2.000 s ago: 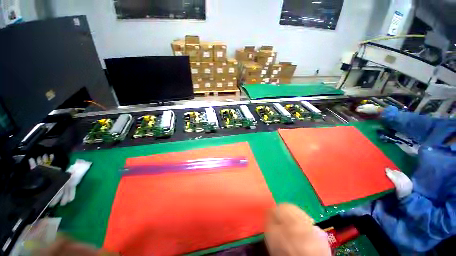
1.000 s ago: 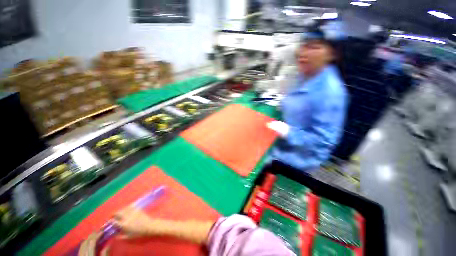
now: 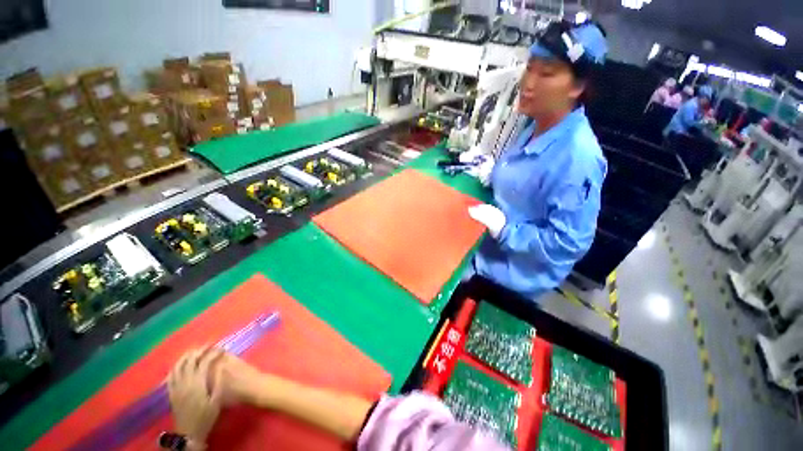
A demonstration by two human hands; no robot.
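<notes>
A purple-blue transparent strip point(image 3: 255, 330) lies diagonally across the near red mat point(image 3: 308, 370). My left hand point(image 3: 191, 392), with a dark watch at the wrist, rests over the strip's middle. My right hand point(image 3: 233, 379) reaches in from the right in a pink sleeve and touches my left hand. The hands overlap, so whether either grips the strip is hidden.
Circuit boards point(image 3: 189, 231) line the conveyor behind the green bench mat point(image 3: 326, 291). A coworker in blue point(image 3: 555, 194) stands at the far red mat point(image 3: 401, 229). A black bin point(image 3: 647, 379) with red dividers holds green boards at right.
The view has swung right, bringing the coworker and bin into view. My hands, apart and blurred at the lower edge earlier, have come together over the strip.
</notes>
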